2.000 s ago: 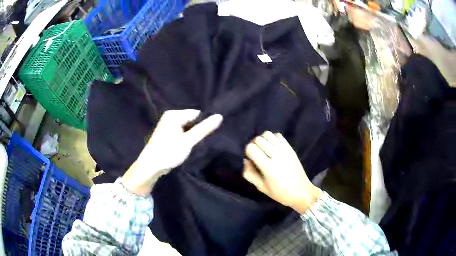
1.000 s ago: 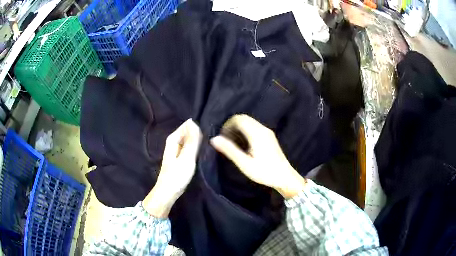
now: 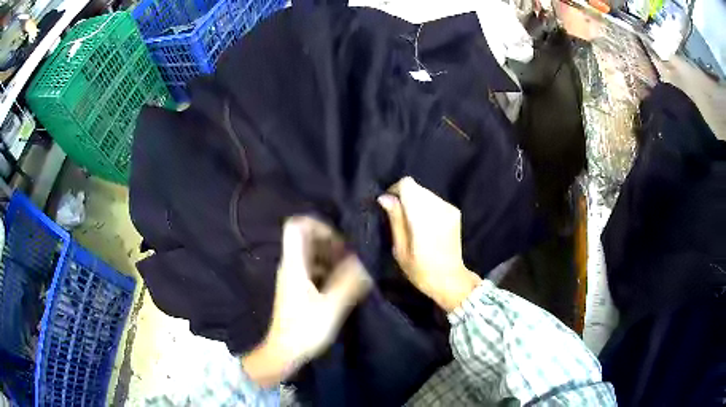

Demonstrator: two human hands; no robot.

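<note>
A large dark navy garment piece [image 3: 279,119] lies spread in front of me over a pale support and my lap. It has a small white tag [image 3: 420,75] with thread near its top and a short orange stitch line at the upper right. My right hand [image 3: 422,234] pinches the cloth near the middle with thumb and fingers. My left hand [image 3: 318,286] is blurred, lower and to the left, over the same cloth; its thumb and fingers are curved, and whether it grips the fabric cannot be told.
A green crate [image 3: 99,95] and a blue crate [image 3: 187,48] stand at the upper left, another blue crate [image 3: 83,326] at the lower left. The table's worn yellow-brown edge [image 3: 581,254] runs down the right, with more dark cloth [image 3: 677,262] on the table.
My left hand has moved down and to the right from beside the central fold. My right hand has moved slightly right and closed its fingers on the cloth. The garment has shifted a little.
</note>
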